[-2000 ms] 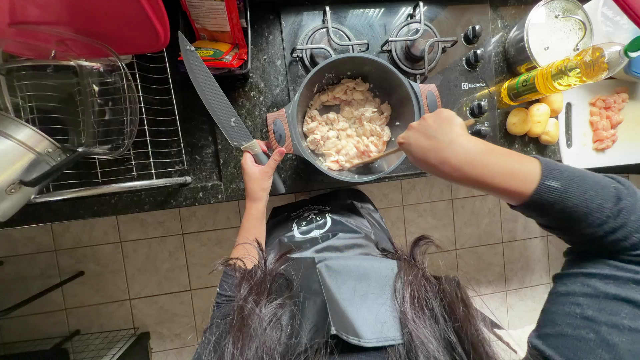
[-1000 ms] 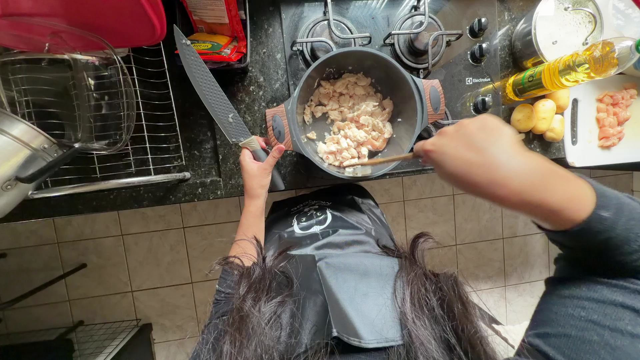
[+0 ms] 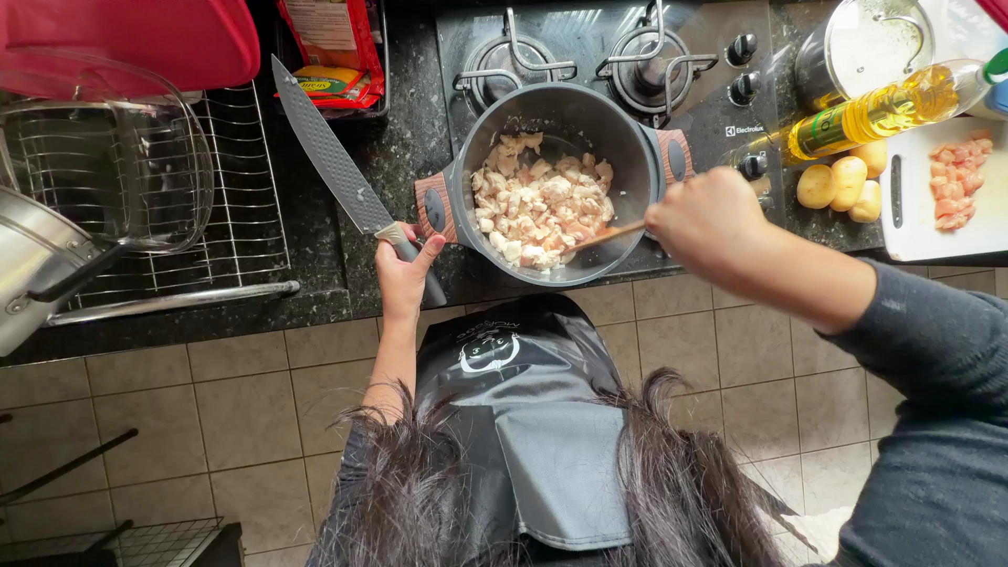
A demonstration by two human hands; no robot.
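A grey cooking pot with wood-look side handles stands on the gas cooktop, holding chopped, mostly whitened meat. My right hand grips a wooden utensil whose far end lies in the meat at the pot's near right. At the pot's left handle is my left hand, its fingers touching that handle. Beneath or within this hand is the grey handle of a large kitchen knife, blade pointing up and left over the counter's edge of the rack; how firmly it is held is partly hidden.
Two burners lie beyond the pot. To the right are an oil bottle, several potatoes, a lidded pot and a white cutting board with raw meat pieces. A wire dish rack with a glass lid stands left.
My right hand has moved the wooden utensil through the meat, which has shifted within the pot. My left hand has stayed by the left handle and the knife.
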